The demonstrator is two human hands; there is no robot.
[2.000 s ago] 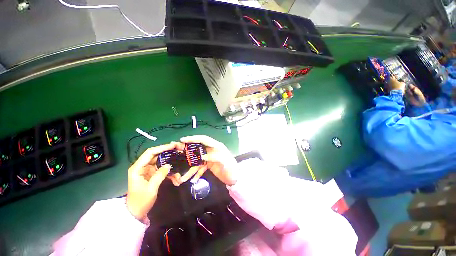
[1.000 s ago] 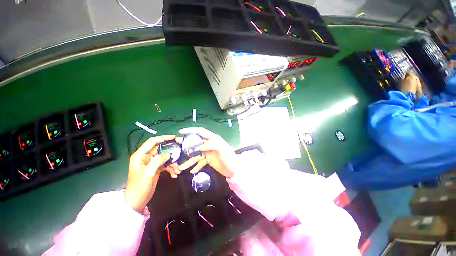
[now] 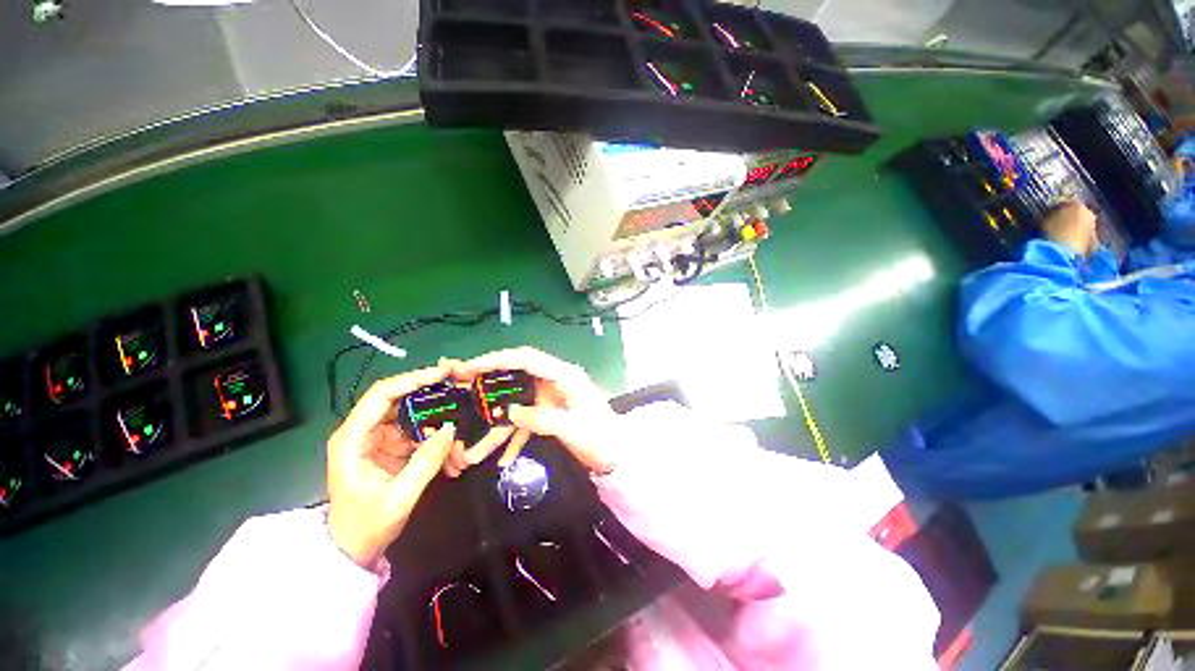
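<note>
My left hand (image 3: 374,459) holds a small black watch body (image 3: 435,412) with green lit marks and a red spot on its face. My right hand (image 3: 557,400) holds a second watch body (image 3: 503,396) beside it, its face lit with green marks and a red edge. Both are held above the near blister tray (image 3: 492,564). A round whitish shiny piece (image 3: 522,484) shows in a pocket of that tray, just below my right fingers. Thin coloured lines show in its lower pockets.
A black tray (image 3: 282,409) of lit units lies left. A raised tray (image 3: 590,115) rests on the power supply (image 3: 557,210). Black leads (image 3: 439,319), white paper (image 3: 708,354) and small round parts (image 3: 887,355) lie on the bench. A blue-sleeved person (image 3: 1068,354) works at right.
The faces in both hands go from red and white marks, through a pale, whitish look, to green lit marks. Both hands stay above the near tray.
</note>
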